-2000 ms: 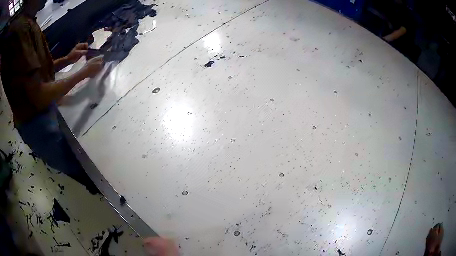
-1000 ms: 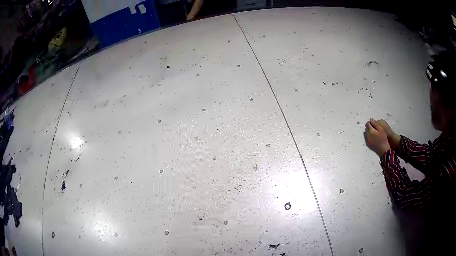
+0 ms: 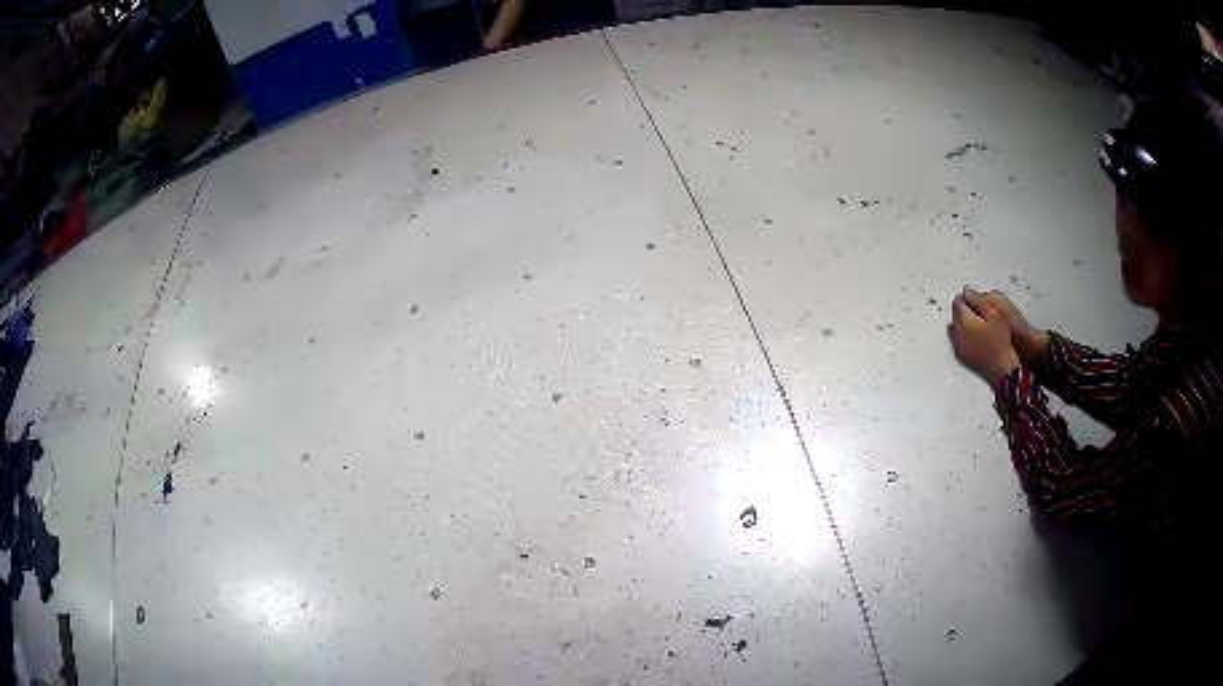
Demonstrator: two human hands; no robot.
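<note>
The large white cutting table (image 3: 537, 335) fills most of the head view. Two dark seam lines run across it, and its top shows small round marks, scuffs and tiny dark bits. Dark fabric pieces (image 3: 27, 516) with ragged edges lie at the far left rim of the view. Neither of my hands is in the picture.
A person in a dark striped top (image 3: 1100, 442) leans on the table at the right, hands together on it. Beyond the far edge are a blue-and-white box (image 3: 322, 60), part of another person's arm (image 3: 504, 23) and heaped coloured cloth (image 3: 141, 114).
The view has swung right from the worker and dark fabric on the left; a hand at the bottom edge has gone out of view. Since one second ago it has shifted only slightly.
</note>
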